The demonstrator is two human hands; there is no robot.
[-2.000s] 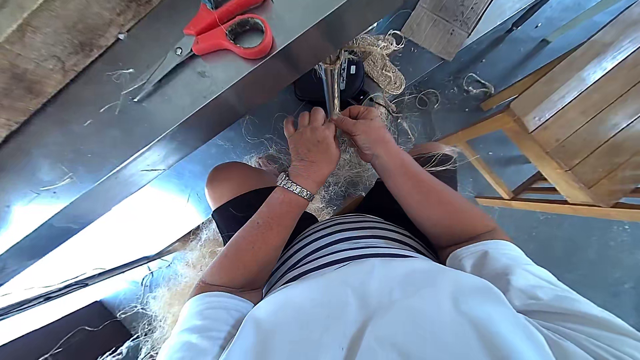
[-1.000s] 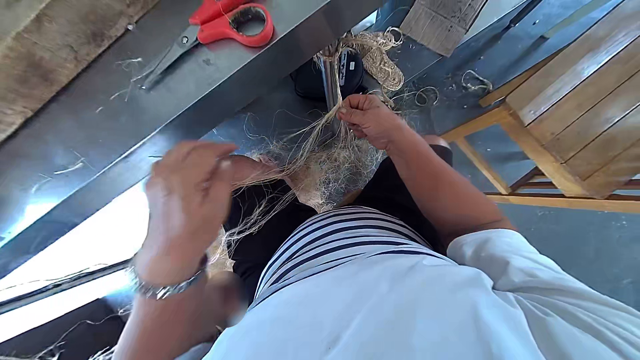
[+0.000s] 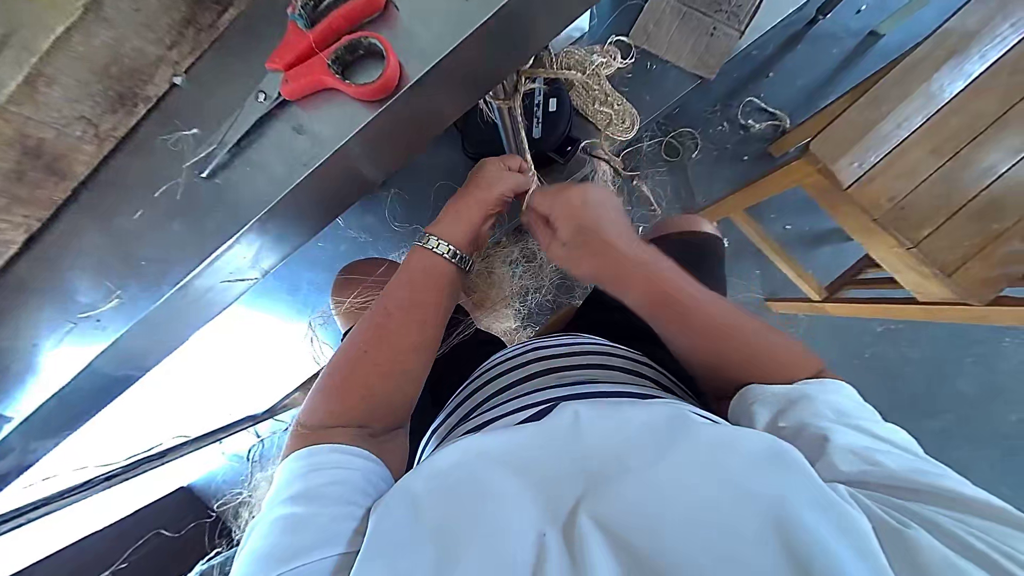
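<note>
Both hands meet at a strand of plant fibre [image 3: 522, 136] that runs down along a shiny metal post [image 3: 507, 126]. My left hand [image 3: 490, 194], with a metal watch band at the wrist, pinches the strand just below the post. Close on its right, my right hand [image 3: 578, 228] is blurred, with its fingertips closed on the fibre's lower part. Loose pale fibres [image 3: 516, 280] lie between the knees under both hands. A braided fibre cord [image 3: 604, 92] hangs in a bundle beside the top of the post.
Red-handled scissors [image 3: 340, 72] lie on the metal table [image 3: 232, 188] at upper left. Behind the post is a black object [image 3: 552, 120]. A slatted wooden stool or bench [image 3: 920, 160] stands at right, near a cardboard piece [image 3: 696, 32]. Fibre scraps [image 3: 760, 116] lie on the floor.
One second ago my left hand was out to the left over spread fibres; it is now back at the post beside my right hand. The spread strands no longer stretch leftward.
</note>
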